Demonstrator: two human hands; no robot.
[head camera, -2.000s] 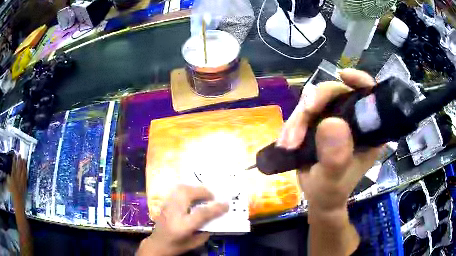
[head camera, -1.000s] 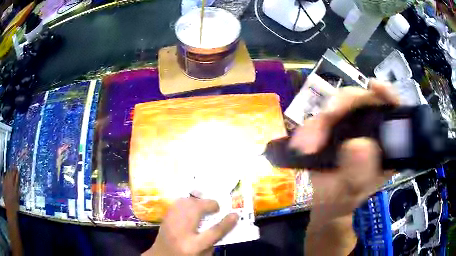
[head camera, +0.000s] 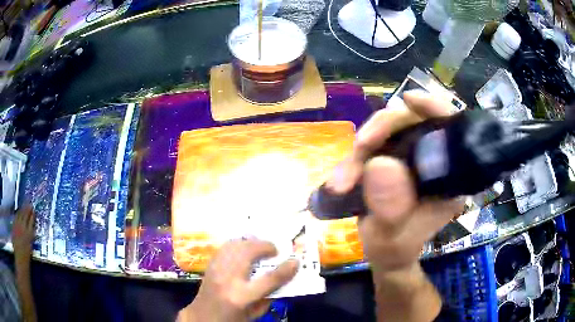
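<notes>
My right hand (head camera: 394, 188) is closed around the thick black electric screwdriver (head camera: 441, 157), held almost level with its tip pointing left over the pad. The tip end is lost in glare. A white plastic housing (head camera: 309, 277) lies at the front edge of the orange pad (head camera: 217, 151). My left hand (head camera: 243, 277) rests on the left side of the housing, its thumb and fingers holding it. Strong glare hides the housing's far part and the middle of the pad. Screws cannot be made out.
A tub (head camera: 268, 69) with an upright thin stick stands on a tan cardboard pad (head camera: 220, 94) behind the orange pad. White trays (head camera: 419, 85) lie at right. A blue crate (head camera: 463, 280) is lower right. Another person's hand (head camera: 24, 226) is at far left.
Since a second ago, my right hand and the screwdriver have moved left, closer to the housing. My left hand still holds the housing. The whole view has shifted slightly.
</notes>
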